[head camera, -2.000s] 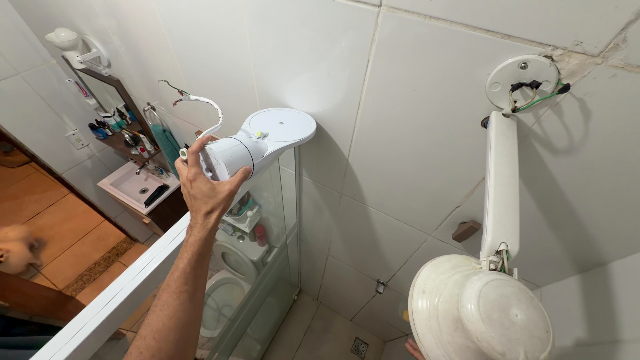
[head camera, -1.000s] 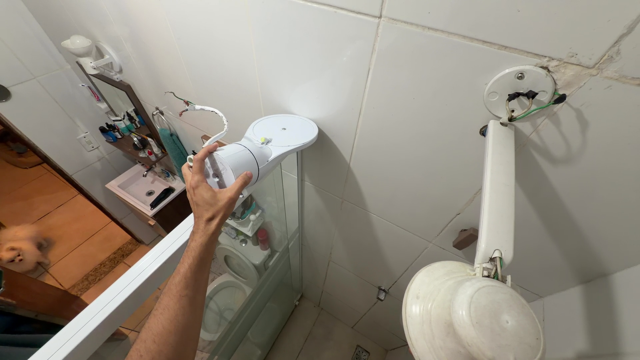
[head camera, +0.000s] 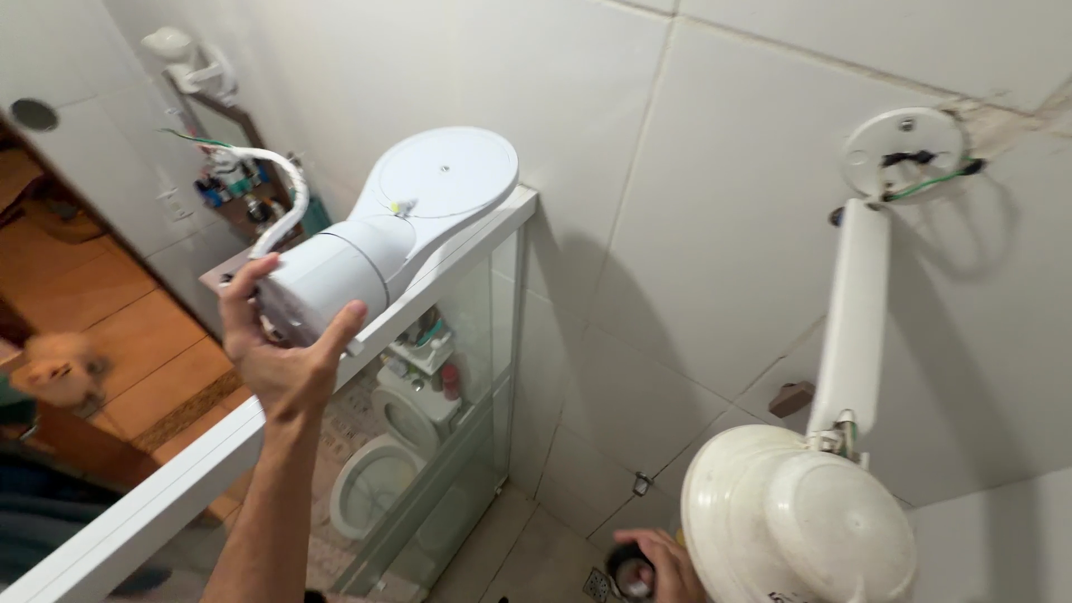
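My left hand (head camera: 285, 360) grips the cylindrical end of a white electric shower head (head camera: 335, 268), whose round flat disc lies over the top rail of the shower enclosure. A white sleeved cable (head camera: 289, 180) with a green wire end curves up from the cylinder. At the bottom, my right hand (head camera: 666, 565) holds a small dark round object (head camera: 630, 571), too blurred to name. Close beside that hand is an older yellowed shower head (head camera: 804, 519) on a white arm (head camera: 856, 318). The arm runs up to a round wall plate (head camera: 904, 155) with black-taped wires and a green wire.
The white top rail (head camera: 159, 502) of the glass enclosure crosses the lower left. Beyond the glass stand a toilet (head camera: 377, 486) and a small shelf of bottles. A tap stub (head camera: 641, 483) and a brown soap holder (head camera: 791, 399) are on the tiled wall. A dog (head camera: 63, 368) is at far left.
My right hand has come into view at the bottom with a dark round object. My left hand keeps its grip on the white shower head. The view has shifted closer.
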